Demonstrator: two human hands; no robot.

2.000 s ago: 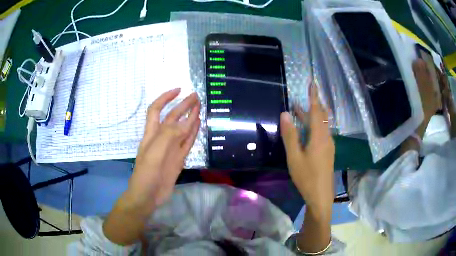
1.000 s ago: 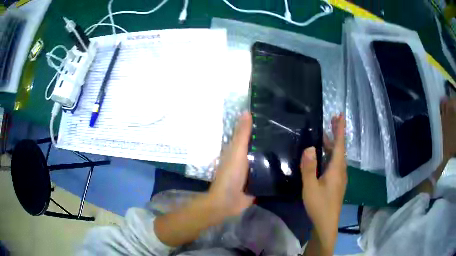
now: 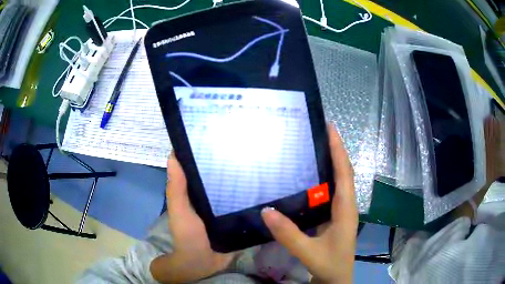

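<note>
A black tablet (image 3: 243,127) is held up off the bench, tilted a little. Its screen shows a live picture of the sheet and a white cable, with a red square at the lower right. My left hand (image 3: 191,227) holds its lower left edge. My right hand (image 3: 326,227) holds the lower right edge, its thumb over the screen's bottom. The white record sheet (image 3: 138,122) lies partly hidden behind the tablet. A bubble-wrap pouch (image 3: 351,94) lies behind it on the right.
A stack of bagged tablets (image 3: 443,122) lies on the right. A blue pen (image 3: 119,89) and a white power strip (image 3: 86,75) lie on the left. White cables (image 3: 343,25) loop at the back. A black stool (image 3: 27,186) stands lower left. Another person's sleeve (image 3: 454,249) shows at right.
The tablet has been taken hold of and lifted off the bubble wrap towards the camera. Its green-text menu has given way to a live camera picture.
</note>
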